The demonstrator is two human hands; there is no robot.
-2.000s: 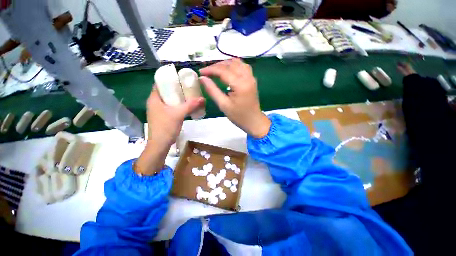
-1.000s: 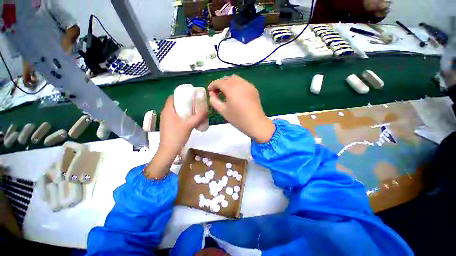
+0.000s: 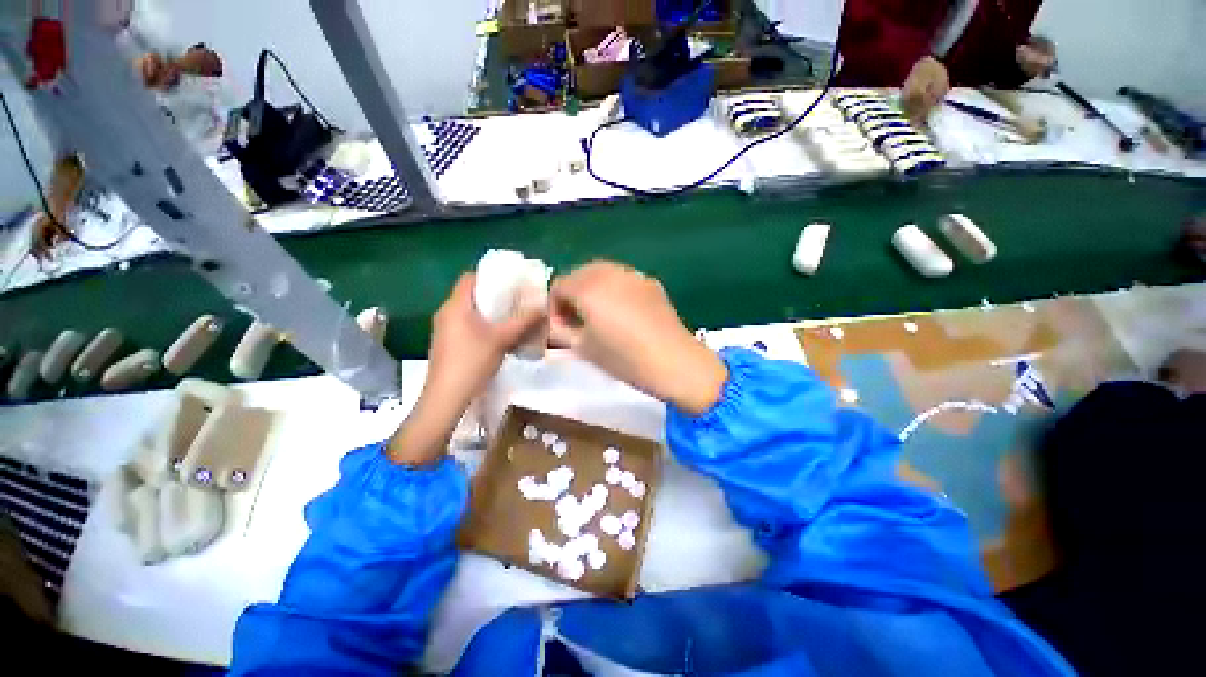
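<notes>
My left hand (image 3: 470,337) holds cream housings (image 3: 507,283) upright above the near edge of the green belt; at least two seem to be held together. My right hand (image 3: 619,328) is against their right side with its fingers bent in; it is blurred, and whether it holds a small piece cannot be told. Below my hands, the open brown cardboard tray (image 3: 495,497) holds several loose white discs (image 3: 571,513) on the white bench.
Cream housings (image 3: 228,446) are clustered on the bench at left. The green belt (image 3: 688,251) carries spaced housings (image 3: 922,250). A perforated grey post (image 3: 251,251) slants at left. A patterned cardboard sheet (image 3: 952,496) lies at right. People's hands (image 3: 924,86) show across the belt and at far left.
My left hand and the housings have come lower. My right hand has moved from apart, fingers spread, to touching the housings. The housings on the belt have shifted left.
</notes>
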